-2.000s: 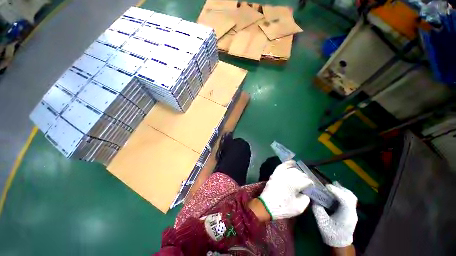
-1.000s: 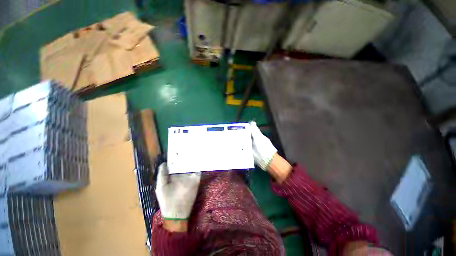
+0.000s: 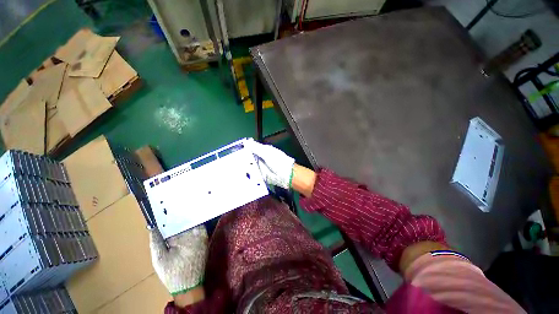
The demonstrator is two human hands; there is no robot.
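A white sheet-metal panel (image 3: 207,189) with small slots along its far edge is held face up over my lap, slightly tilted. My left hand (image 3: 179,259), in a white knit glove, grips its near-left corner. My right hand (image 3: 274,164), also gloved, holds its right end, with the fingers partly hidden. Another panel (image 3: 477,164) lies alone on the dark steel worktable (image 3: 368,104), toward its right side.
Stacked finished panels (image 3: 40,227) stand at the left on a cardboard sheet (image 3: 116,227). Loose flattened cardboard (image 3: 73,86) lies on the green floor beyond. A pale machine cabinet (image 3: 184,30) is ahead. A dark brown cylinder (image 3: 515,52) is by the table's far right edge.
The view has swung right, from the stacks toward the worktable. The held panel was edge-on between my hands, then face up, and is now tilted with its left end nearer me.
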